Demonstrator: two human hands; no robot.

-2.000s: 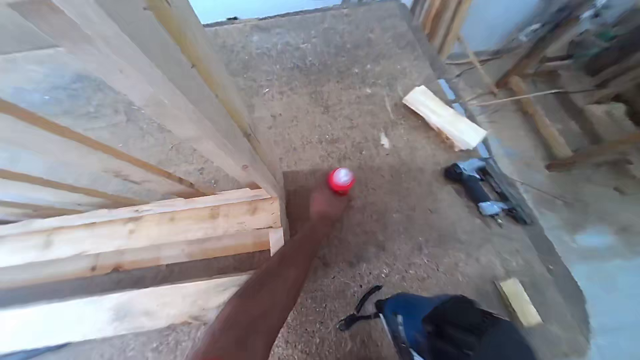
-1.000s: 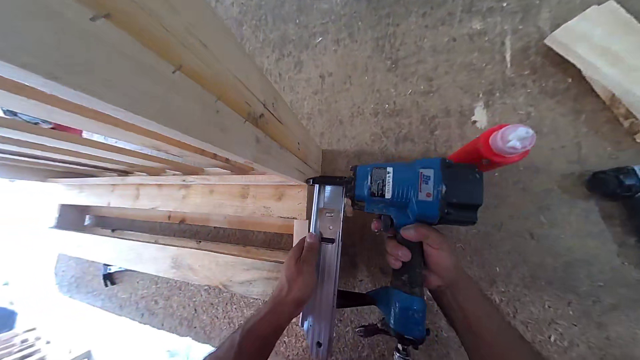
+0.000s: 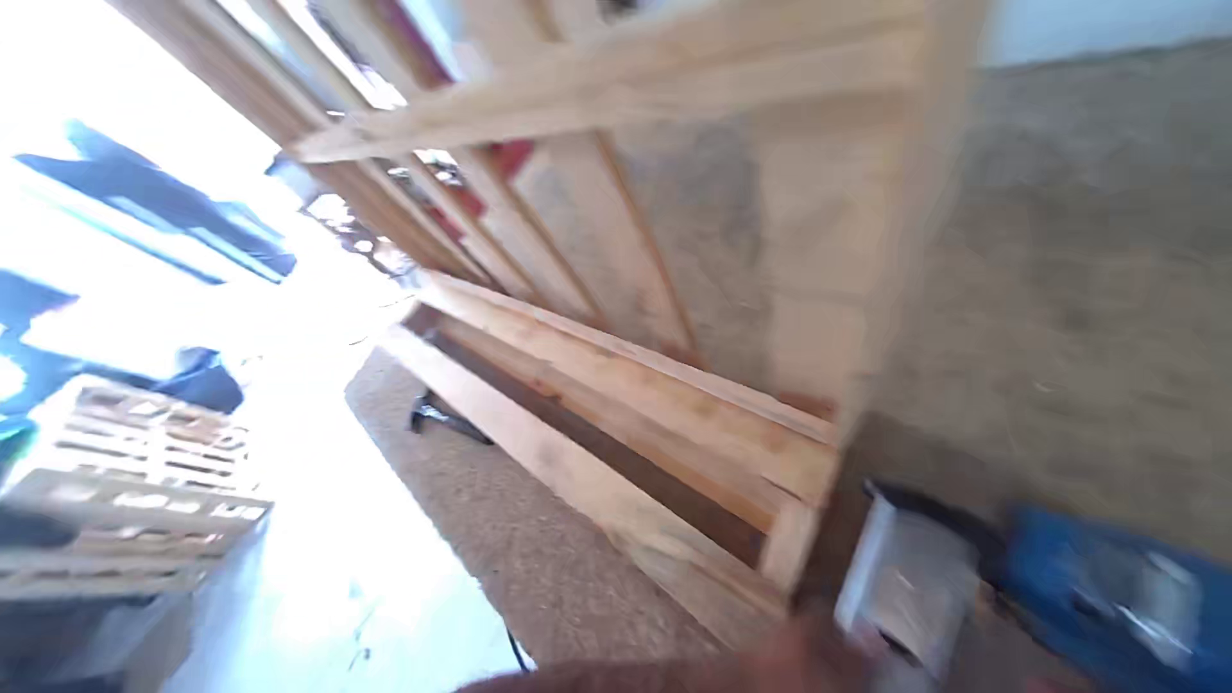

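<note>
The view is badly blurred. A blue pneumatic nailer (image 3: 1107,597) is at the lower right, its silvery magazine (image 3: 910,577) beside the corner of a slatted wooden frame (image 3: 616,385). At the bottom edge, my left hand (image 3: 818,654) is at the magazine, with its fingers against the metal. My right hand (image 3: 1025,640) is only a smeared patch below the nailer body, mostly hidden by it and cut off by the view's edge; its hold cannot be made out. The frame has an upright slatted side, with parallel boards along its base.
The frame stands on a brown worktable (image 3: 481,520), whose left edge drops to a bright floor. A dark tool, possibly a hammer (image 3: 448,419), lies beside the base boards. Slatted wooden pallets (image 3: 144,481) stand at the left, and blue shapes show in the glare behind.
The view has swung far to the left. Two seconds ago one hand was at a red bottle; one second ago both hands held the nailer at the frame's corner.
</note>
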